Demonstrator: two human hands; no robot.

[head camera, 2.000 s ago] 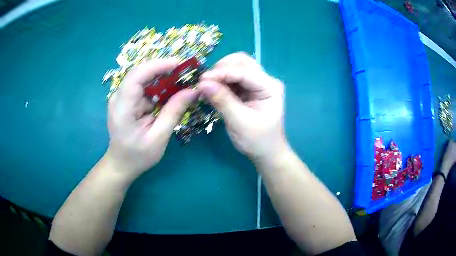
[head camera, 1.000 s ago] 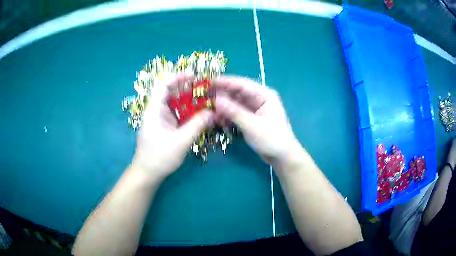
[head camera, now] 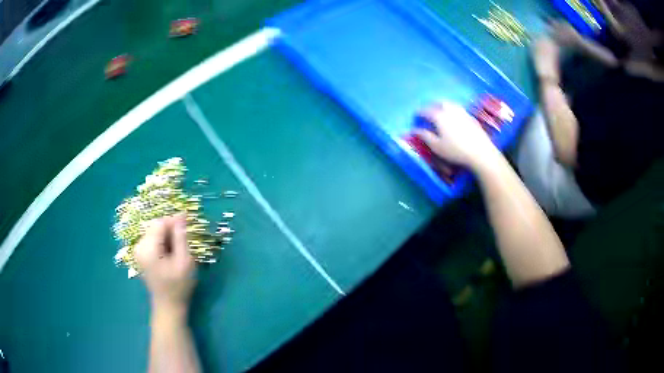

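Observation:
My left hand [head camera: 167, 255] is over the near side of the loose pile of gold and silver parts [head camera: 156, 200], fingers bent; blur hides whether it holds any part. My right hand [head camera: 455, 135] reaches into the near end of the blue tray [head camera: 349, 109], over the red pieces [head camera: 493, 111]. Its fingertips are at the red pieces and blurred, so I cannot tell whether it grips one. More red shows below and beside this hand.
Two red pieces [head camera: 183, 28] lie apart beyond the white edge strip [head camera: 131, 131]. A thin white line [head camera: 255, 193] crosses the green table between pile and tray. Another person [head camera: 553, 109] sits at the right, near another gold-coloured pile [head camera: 502, 25].
The view has swung right. My hands have parted: the right has moved into the tray, the left to the pile. The red piece earlier held between them no longer shows in the left hand.

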